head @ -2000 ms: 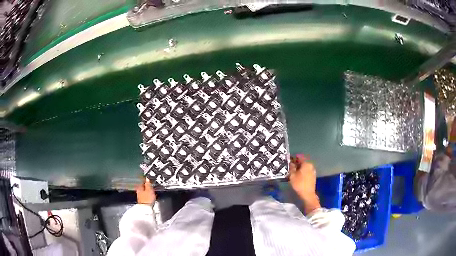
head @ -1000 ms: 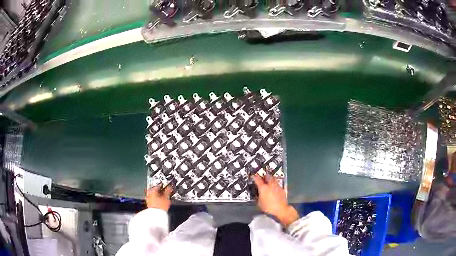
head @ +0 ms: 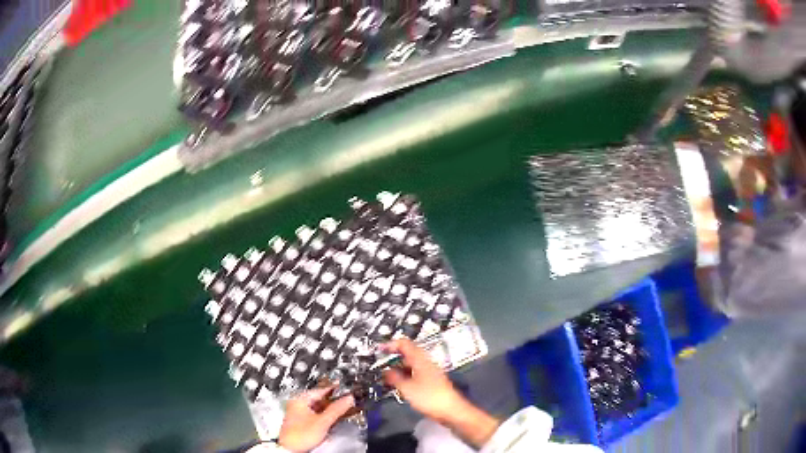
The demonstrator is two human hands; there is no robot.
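A clear blister tray [head: 461, 345] lies tilted in view on the green bench, filled with slanted rows of eared bracket parts [head: 309, 305], black with silver tabs. Bare pockets show at its front right and front left corners. My left hand [head: 309, 422] is at the tray's front edge, fingers curled on dark bracket parts. My right hand [head: 424, 382] is just right of it, thumb and fingers closed on bracket parts over the front row. The parts between my hands form a blurred cluster; their number cannot be told.
A silvery second tray [head: 610, 208] lies on the bench at right, beside a white strip [head: 698, 203]. A blue bin [head: 658, 354] of loose black and silver parts stands below it. Full trays [head: 336, 40] sit on the raised shelf opposite. A neighbouring person's sleeve [head: 764, 265] is at far right.
The view has turned, so the tray appears slanted. Both hands have moved inward from the tray's front corners and are close together. Front corner pockets that held parts are now bare.
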